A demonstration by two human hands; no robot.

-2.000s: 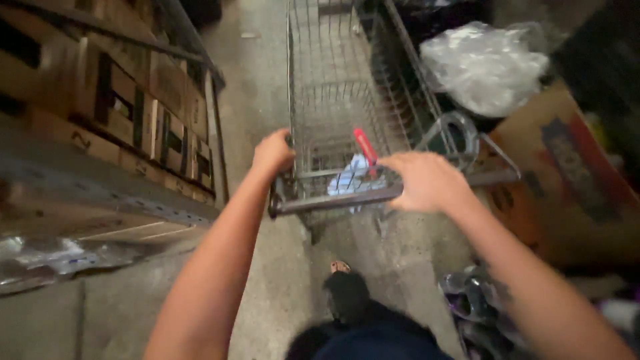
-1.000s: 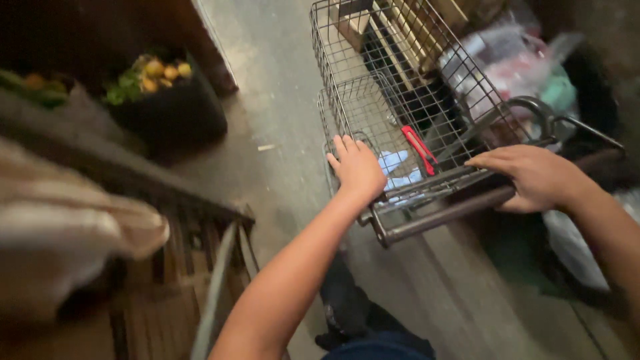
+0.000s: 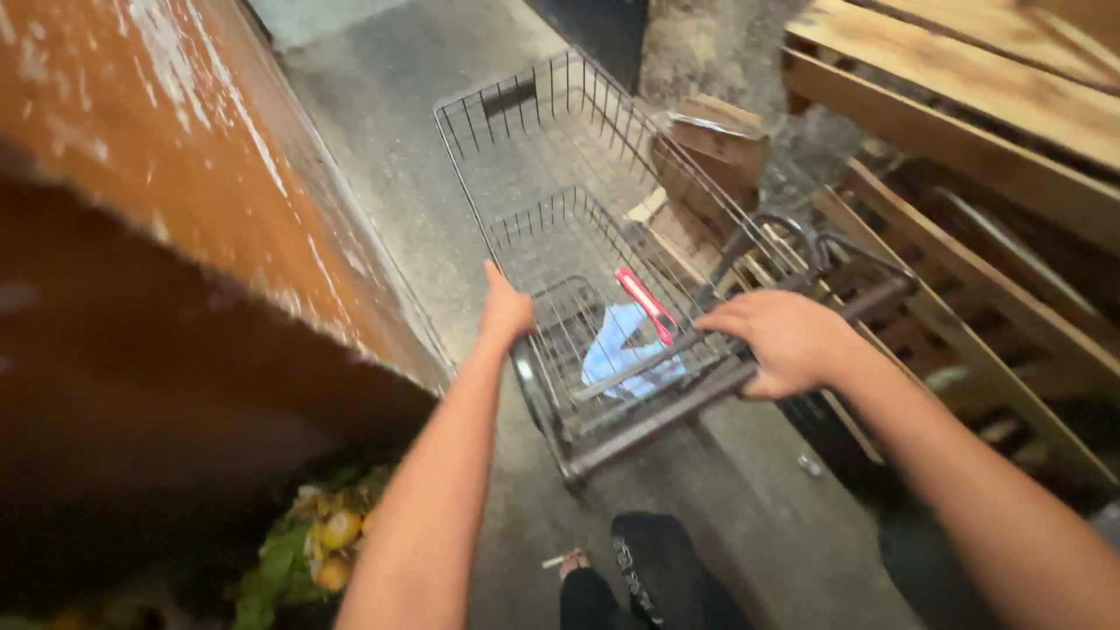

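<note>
A wire shopping cart [image 3: 547, 157] is in front of me, its bar handle [image 3: 665, 422] running diagonally across my view. My left hand [image 3: 506, 308] grips the cart's left side rim, near the rear corner. Over the right part of the handle lies my right hand [image 3: 783, 343], its fingers curled onto the bar. Between my hands, low in the rear section, lie a light blue cloth or glove [image 3: 612, 350] and a red box cutter [image 3: 646, 306] touching or just above it. The undersides of both hands are hidden.
An orange-brown scuffed panel [image 3: 254, 166] stands close on the left. Wooden pallets or crates [image 3: 945, 96] line the right, with cardboard boxes [image 3: 713, 153] beside the cart. Yellow-orange fruit with leaves [image 3: 337, 547] sits at lower left. Concrete floor [image 3: 376, 114] runs ahead.
The view and cart have moved along the aisle, and the surroundings differ. My left hand has shifted from the near corner of the basket onto its left side rim; my right hand stays on the handle.
</note>
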